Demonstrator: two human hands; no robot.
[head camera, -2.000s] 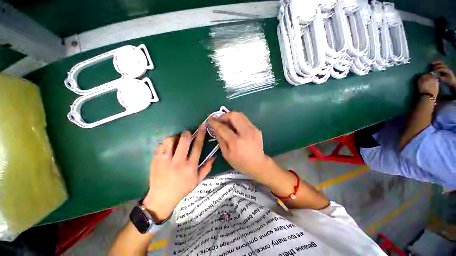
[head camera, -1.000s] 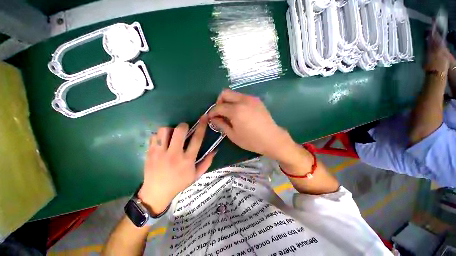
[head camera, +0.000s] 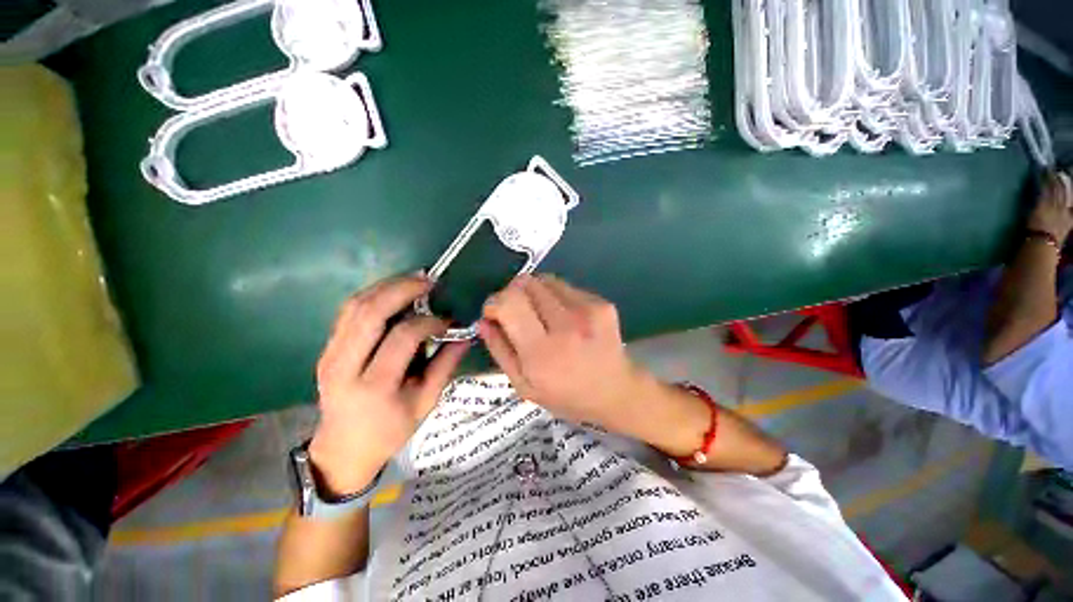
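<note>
A white oval plastic frame (head camera: 528, 214) is held at the bench's near edge, its disc and end lug pointing away from me to the upper right. My left hand (head camera: 382, 365) grips the left side of its near, rounded end. My right hand (head camera: 559, 347) has its fingertips on the right side of that same end. Both sets of fingertips hide part of the loop. Whether a pin is between the fingers cannot be told. A flat pile of thin clear pins (head camera: 635, 77) lies beyond my right hand.
Two waiting frames (head camera: 253, 147) lie at the upper left. A dense row of stacked frames (head camera: 877, 82) stands at the upper right. A yellow bulky bag (head camera: 59, 259) fills the left edge. Another person's arm (head camera: 1024, 282) is at the far right, by a red stool (head camera: 812, 347).
Both hands have moved from the disc and the sides of the frame to its near rounded end, so the disc now shows. The view has shifted, with the pile and stacks now higher in it.
</note>
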